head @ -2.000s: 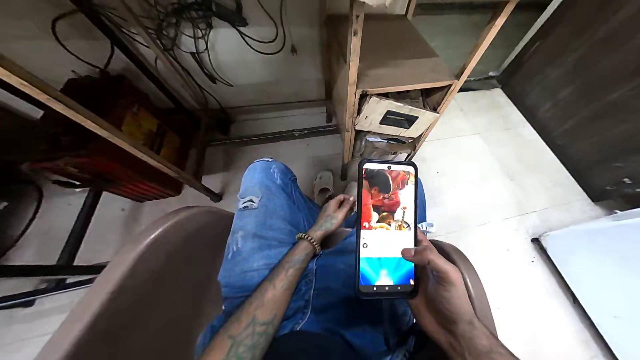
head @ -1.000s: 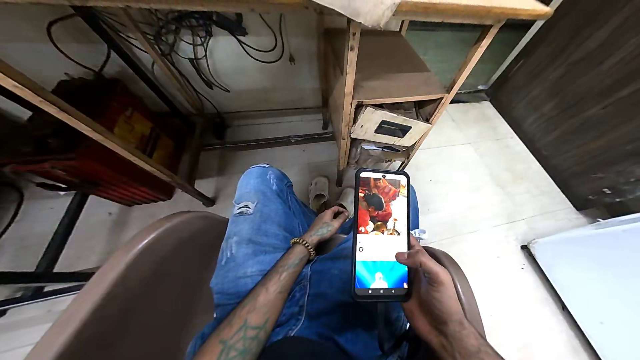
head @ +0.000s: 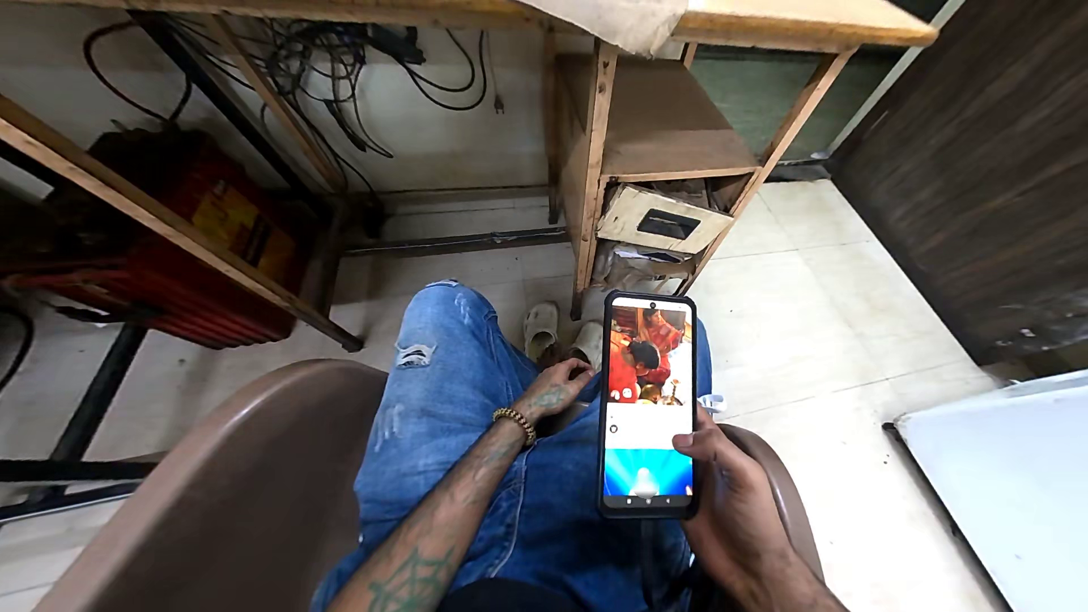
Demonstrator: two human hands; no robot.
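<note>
A smartphone in a dark case (head: 649, 425) is upright in my right hand (head: 735, 489), its lit screen towards me. The right thumb lies over the screen's right edge, and the other fingers are hidden behind the phone. Pictures show on the screen. My left hand (head: 557, 391), with a beaded bracelet (head: 516, 423) at the wrist, rests between the thighs of my ripped blue jeans (head: 438, 374). Its fingers are curled close together near the phone's left edge; whether they hold anything cannot be seen.
I sit in a brown chair (head: 255, 476). Ahead is a wooden table (head: 790, 25) with a shelf (head: 671, 119) beneath it. Tangled black cables (head: 323, 68) hang under the table. A red case (head: 195, 280) is at left, a white surface (head: 1011, 476) at right. Clogs (head: 541, 330) are on the tiled floor.
The view has tilted up slightly, showing more of the table edge. My right hand still holds the phone, and the left hand stays between the legs.
</note>
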